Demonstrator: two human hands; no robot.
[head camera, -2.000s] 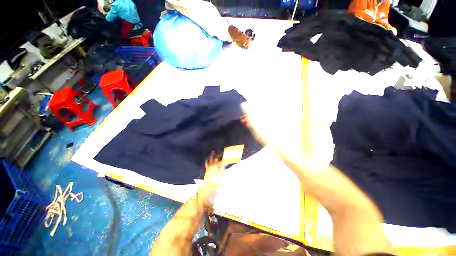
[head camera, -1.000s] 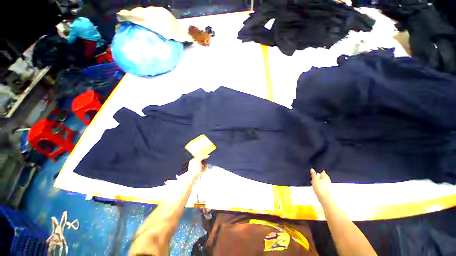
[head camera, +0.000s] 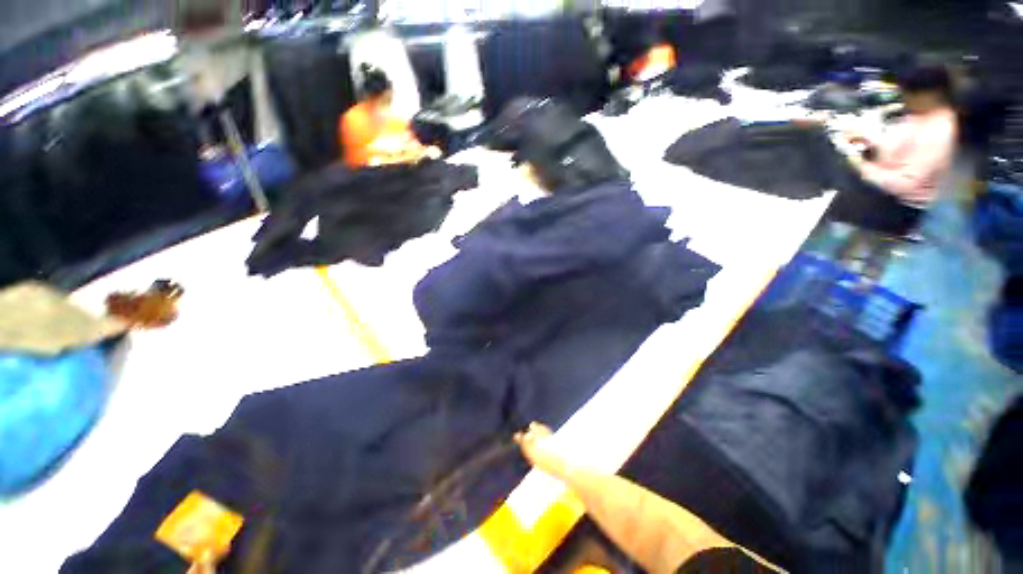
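Observation:
A dark navy garment (head camera: 325, 448) lies spread on the white table in front of me, reaching from the lower left to a heaped navy pile (head camera: 550, 269) further up. My left hand (head camera: 202, 564) is mostly cut off by the bottom edge; its fingertips hold a small yellow square card (head camera: 200, 527) over the garment. My right hand (head camera: 536, 444) is at the garment's near edge, fingers against the cloth; blur hides whether it grips it.
Black cloth (head camera: 365, 213) lies further back on the table (head camera: 213, 336). A blue bag (head camera: 45, 415) is at far left. A large dark heap (head camera: 796, 426) is below the table edge at right, beside a blue crate (head camera: 858, 297). Persons are at the back and right.
The view has swung right. The navy cloth that lay to the right is now in the middle, and the dark heap and crate have come into view. The card remains in my left hand.

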